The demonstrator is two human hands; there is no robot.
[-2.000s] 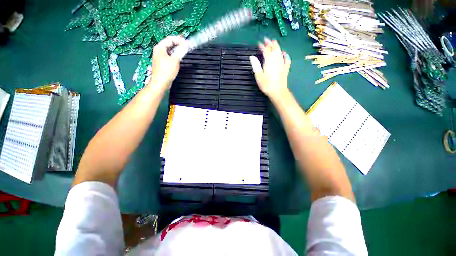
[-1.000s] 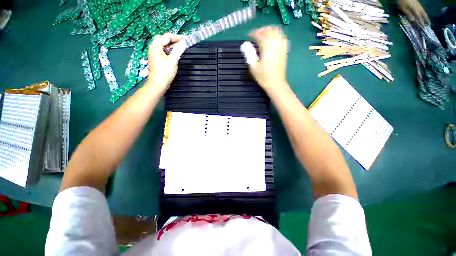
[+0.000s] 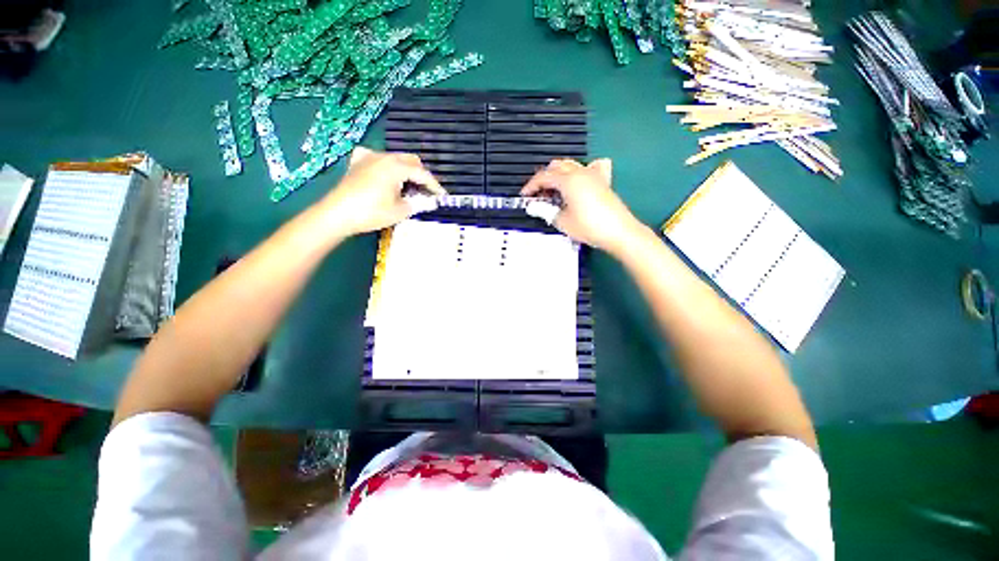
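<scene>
A narrow pale strip point(image 3: 482, 203) spans between my two hands above the black ribbed base point(image 3: 487, 142). My left hand point(image 3: 389, 194) grips its left end and my right hand point(image 3: 575, 199) grips its right end, both with white coverings on the thumbs. The fingertips are partly hidden. Just below the strip, a white PCB panel point(image 3: 477, 307) with an orange-brown left edge lies on the base. Whether the strip touches the panel cannot be told.
A thick panel stack point(image 3: 71, 258) stands at left and a tilted white panel pile point(image 3: 756, 254) at right. Green strips point(image 3: 318, 66) lie beyond the base, white-and-tan strips point(image 3: 756, 82) at far right. A brown box point(image 3: 290, 477) is below the table edge.
Both hands have come down toward the panel. My right hand has taken the strip's other end, and the strip is now straight and level. A green strip now lies at the heap's right edge.
</scene>
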